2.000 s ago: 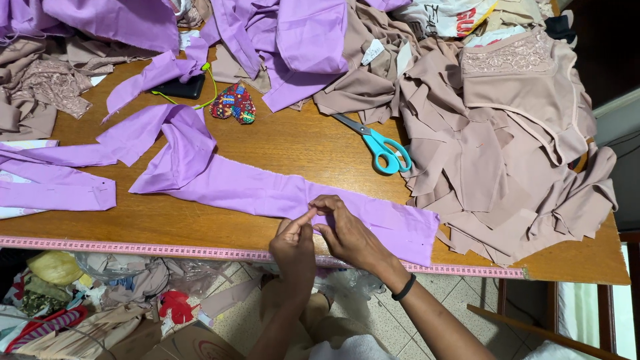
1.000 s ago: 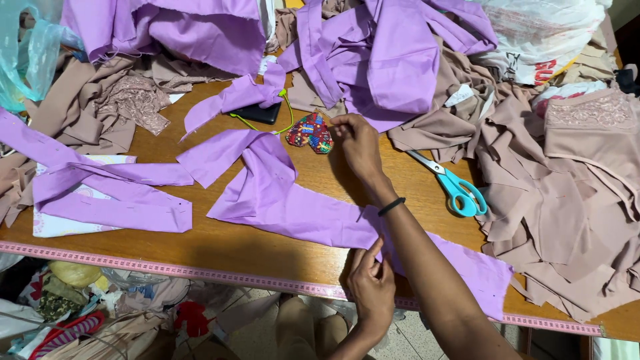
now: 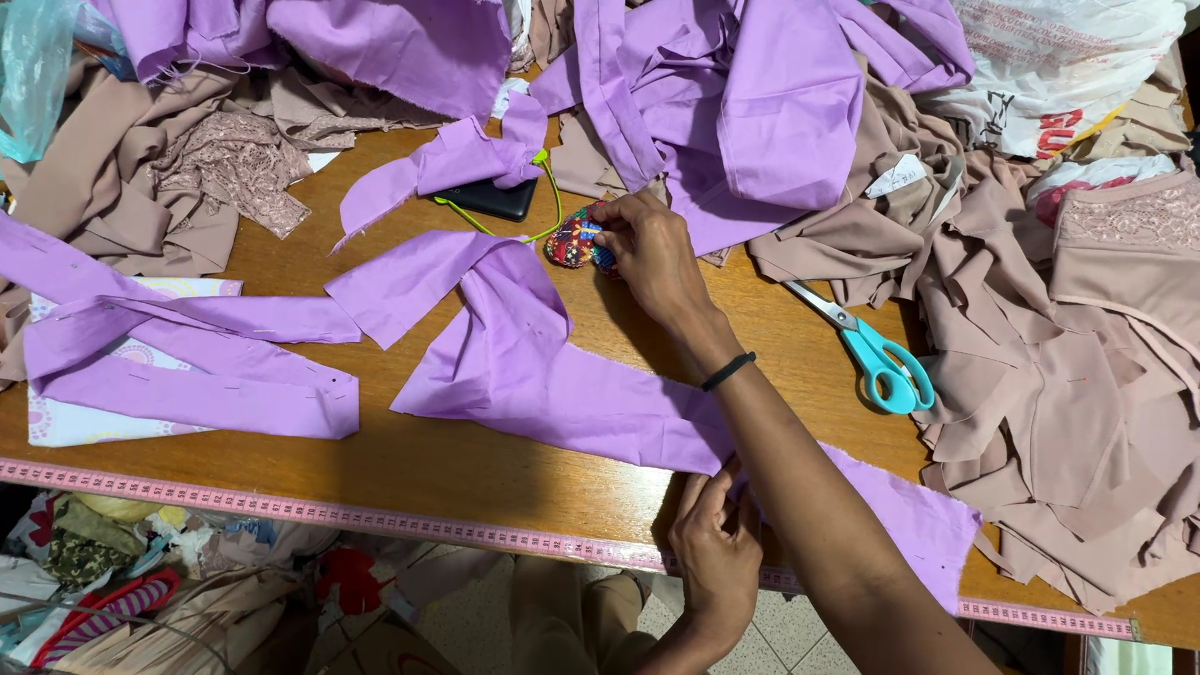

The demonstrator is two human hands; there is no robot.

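A long strip of purple fabric (image 3: 647, 412) lies across the wooden table. My left hand (image 3: 717, 553) holds its lower edge near the table's front, fingers pinched on the cloth. My right hand (image 3: 647, 248), with a black band at the wrist, reaches over the strip to a small patterned pincushion (image 3: 572, 239); thumb and forefinger touch its top, and whether a pin is between them cannot be seen. Beside the pincushion lie a dark phone-like object (image 3: 497, 200) and a yellow-green cord (image 3: 560, 192). Another purple strip with pins (image 3: 216, 389) lies at left.
Turquoise-handled scissors (image 3: 886, 366) lie right of my right forearm. Beige fabric pieces (image 3: 1041, 394) are heaped at right, more (image 3: 131, 159) at back left. Purple cloth (image 3: 787, 103) and a white plastic bag (image 3: 1059, 66) stand behind. A pink measuring tape (image 3: 375, 518) runs along the front edge.
Two seconds ago both hands were together at the strip. My right hand has since gone up and left to the pincushion, while my left hand stays at the strip's lower edge.
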